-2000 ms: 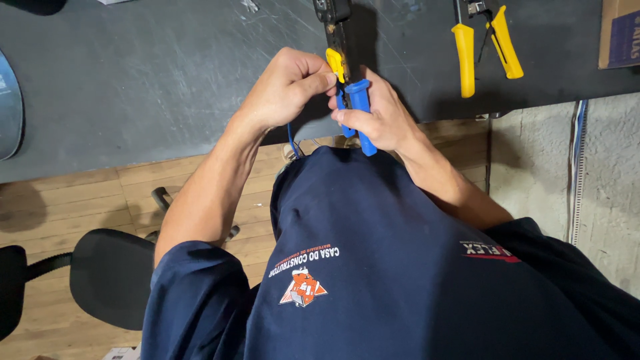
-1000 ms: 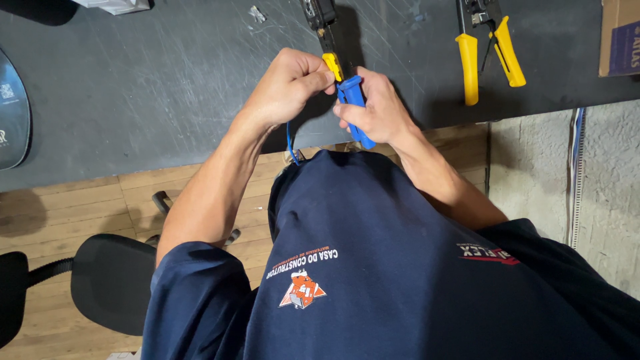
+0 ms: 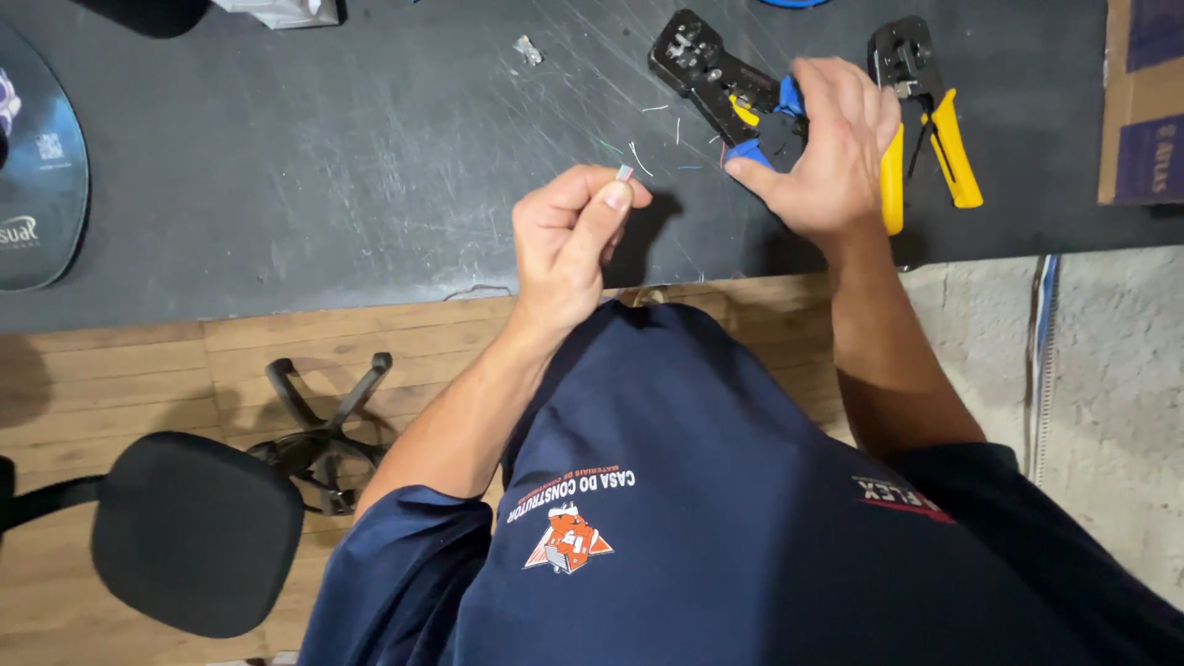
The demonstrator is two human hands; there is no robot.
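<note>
Between thumb and forefinger, my left hand [image 3: 578, 240] pinches a small bundle of thin coloured wires [image 3: 624, 173], its short ends showing above the thumb. The rest of the cable is hidden by the hand. My right hand [image 3: 837, 153] is spread at the blue handles of a black crimping tool [image 3: 712, 74], thumb by one handle and fingers by the other. The tool lies on the dark tabletop with its handles apart. Whether the hand still grips it is hard to tell. Several cut wire bits [image 3: 640, 159] are scattered between the hands.
A second crimping tool with yellow handles [image 3: 962, 162] lies just right of my right hand. A cardboard box [image 3: 1142, 111] stands at the right, a round-edged mouse pad [image 3: 42, 176] at the left. Small clear scraps [image 3: 528, 50] lie further back. A black chair [image 3: 199, 535] is below the table edge.
My hands have moved apart. The blue-handled tool, earlier between both hands, is now to the right with its handles spread. The wire ends now show above my left thumb.
</note>
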